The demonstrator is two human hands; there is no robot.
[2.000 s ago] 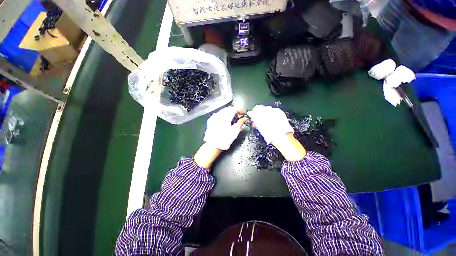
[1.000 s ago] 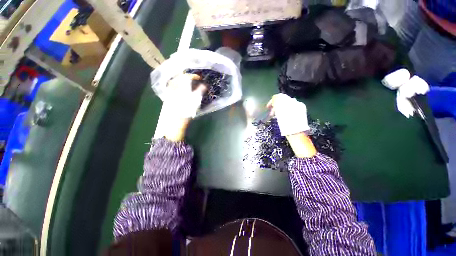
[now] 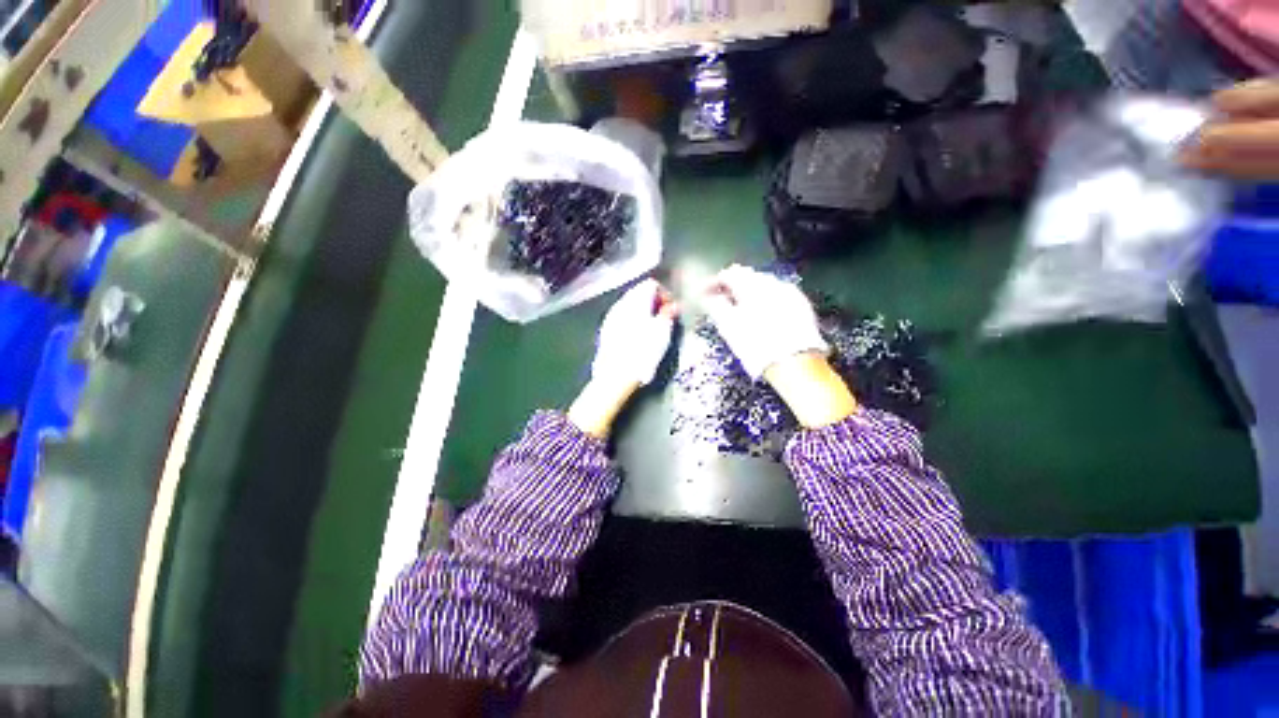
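Observation:
My left hand (image 3: 638,334) and my right hand (image 3: 762,320), both in white gloves with bare fingertips, are close together over the green bench. Their fingertips are bent inward; whatever lies between them is too small and blurred to tell. A loose pile of small black parts (image 3: 881,368) lies under and beside my right hand. An open clear-white plastic bag (image 3: 442,225) with more black parts (image 3: 564,232) in it stands to the upper left of my left hand.
Dark stacked blocks (image 3: 842,168) and a shiny-topped device (image 3: 711,105) stand at the back near a tan carton (image 3: 680,31). Another person's hand (image 3: 1241,129) is at a clear bag with white contents (image 3: 1108,225) on the right. A conveyor edge rail (image 3: 421,449) runs along the left.
My left hand has come back from the parts bag to beside my right hand. A clear bag and another person's hand have appeared at the right, where white lumps lay.

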